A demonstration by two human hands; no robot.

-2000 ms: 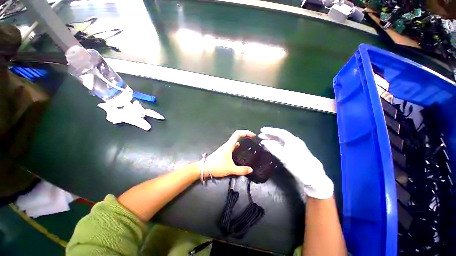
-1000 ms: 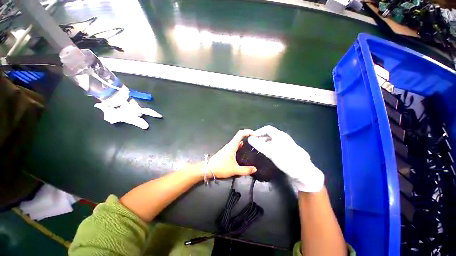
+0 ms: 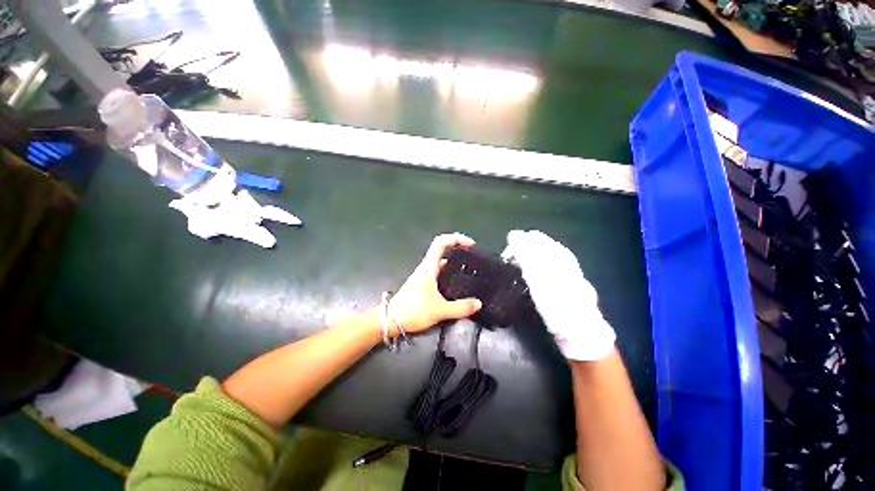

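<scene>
Black power adapters [image 3: 480,286], seemingly two side by side, are held over the dark green bench with faces up; small pins or marks show. My bare left hand [image 3: 427,295] grips them from the left, thumb below and fingers above. My right hand [image 3: 558,292], in a white glove, is at their right side with its fingertips on the right edge; its underside is hidden. Two folded bundles of black cord [image 3: 453,393] hang toward me from the adapters. A cord plug [image 3: 372,456] lies at the bench's front edge by the green clothing.
A deep blue bin [image 3: 686,240] with rows of black adapters and cords stands at right. A clear bottle [image 3: 173,149], a blue stick [image 3: 259,182] and a white glove [image 3: 235,216] are at left. A white rail [image 3: 413,153] borders the green conveyor [image 3: 432,81], which carries black cords.
My right fingers covered the adapters' top a second ago and are now at their right edge, so the faces show again. My left hand keeps its grip. The view has shifted slightly.
</scene>
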